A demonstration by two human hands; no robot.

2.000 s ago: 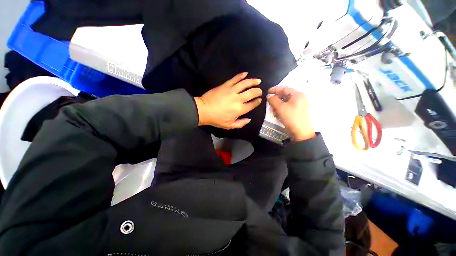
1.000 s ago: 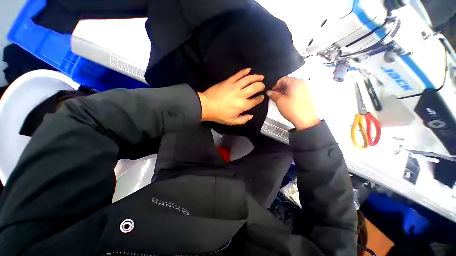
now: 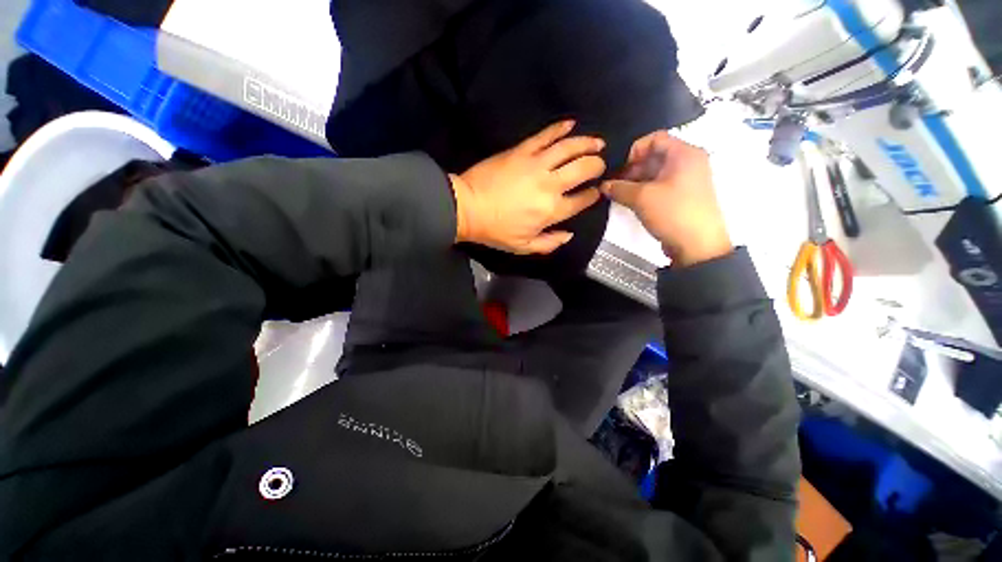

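Observation:
The black garment piece (image 3: 494,88) is draped over the table and its front edge, in the upper middle. My left hand (image 3: 533,192) lies on it, palm down with the fingers a little apart, pressing the cloth. My right hand (image 3: 670,192) pinches the right edge of the cloth between thumb and fingers, just beside my left fingertips. Whether a small piece is in the pinch cannot be seen. The sewing machine (image 3: 813,55) stands to the upper right, with its presser foot area away from my hands.
Scissors (image 3: 821,258) with yellow and red loops and a slim black tool (image 3: 843,200) lie right of my right hand. A blue crate (image 3: 93,60) and a white tub (image 3: 31,165) are at left. A measuring scale (image 3: 624,274) marks the table's front edge.
Both hands and the cloth have shifted slightly up and right in the picture. The right fingers stay at the cloth's edge. The cloth strip at the upper left has left the white table part.

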